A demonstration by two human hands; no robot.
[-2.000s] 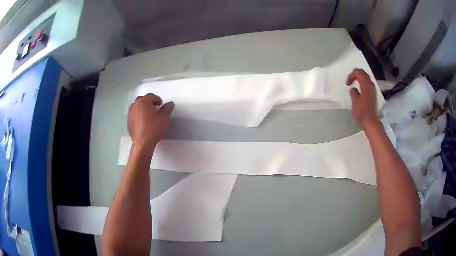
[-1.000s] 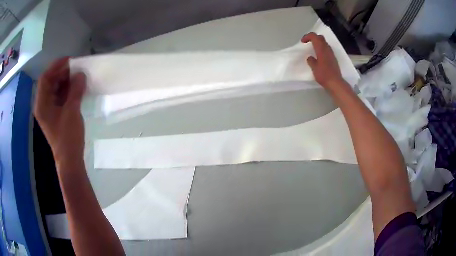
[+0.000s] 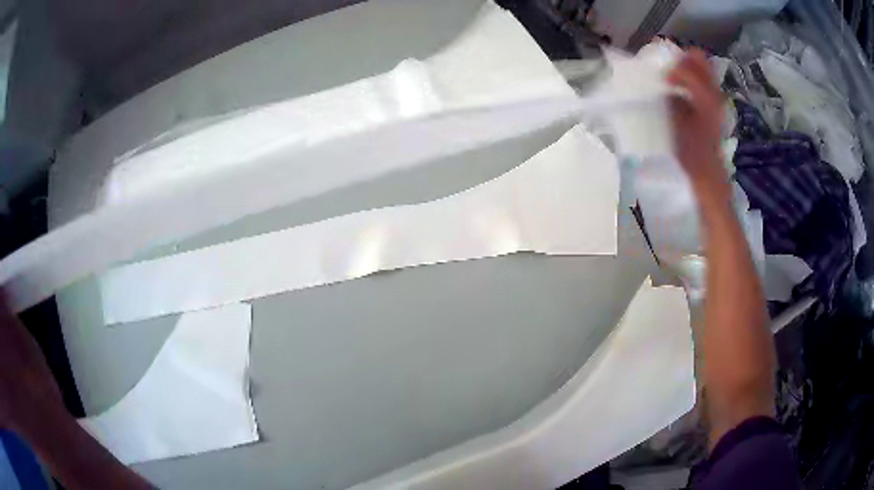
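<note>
A long white interfacing strip (image 3: 287, 177) is stretched in the air between my hands, above the far side of the table, blurred. My right hand (image 3: 695, 110) grips its right end beyond the table's right edge. My left hand (image 3: 14, 368) is at the left edge, partly cut off, at the strip's left end; its fingers are hidden. More white interfacing (image 3: 470, 67) lies beneath on the table. A white panel (image 3: 460, 227) lies flat mid-table, flaring at the right. Another white piece (image 3: 196, 392) lies at the near left.
The pale grey-green feed table (image 3: 383, 335) has stacked white panels (image 3: 613, 383) along its near right edge. White offcuts (image 3: 800, 91) and a purple checked fabric (image 3: 795, 196) lie beyond its right end. A blue cover corner (image 3: 19, 464) shows at bottom left.
The strip is lifted off the far pile and stretched. My right hand has moved right past the table end, my left hand left and down. The view has turned right.
</note>
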